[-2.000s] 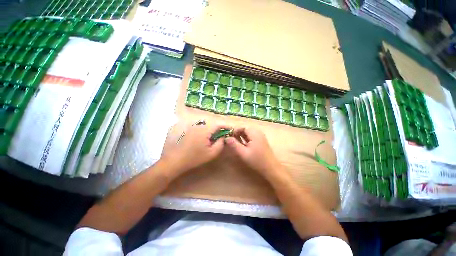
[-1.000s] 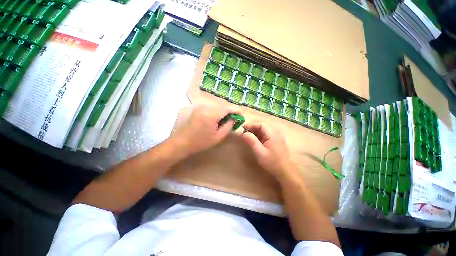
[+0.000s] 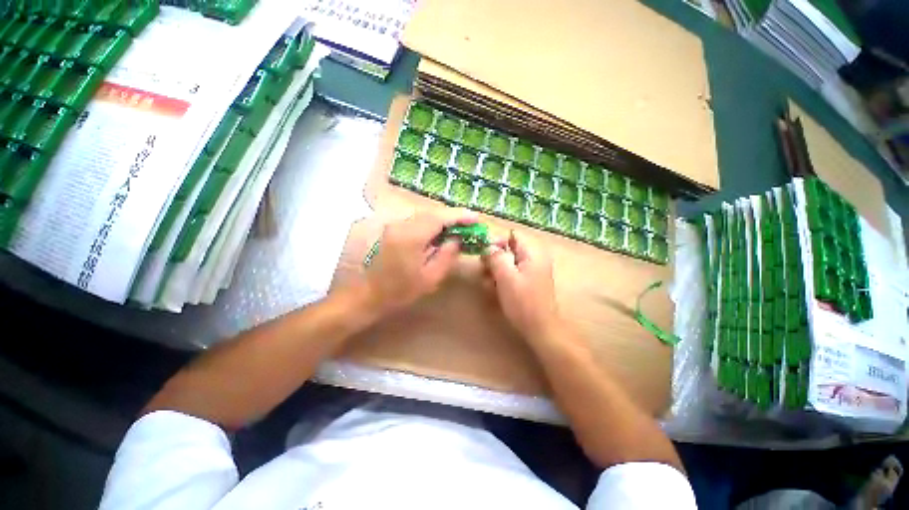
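My left hand [image 3: 411, 257] holds a small green square part [image 3: 468, 235] between thumb and fingers, above the middle of the cardboard work sheet [image 3: 449, 344]. My right hand [image 3: 520, 283] is at the part's right edge, its thumb and fingertips pinched together; what is between them is too small to tell. Rows of green square parts [image 3: 528, 179] lie in a grid along the sheet's far edge. A green peel strip [image 3: 653, 317] lies on the sheet at the right. Another thin green strip [image 3: 373, 253] shows just left of my left hand.
Spare cardboard sheets [image 3: 568, 75] are piled behind the grid. Layered stacks of green parts and newspaper stand at left [image 3: 120, 179] and right [image 3: 762, 299]. Bubble wrap [image 3: 319, 199] lies under the work sheet. Part of a person shows at the lower right edge [image 3: 882, 483].
The view has shifted slightly. My right hand has turned more upright and its fingertips are closer to the part. The part stays in my left hand, now lying flatter.
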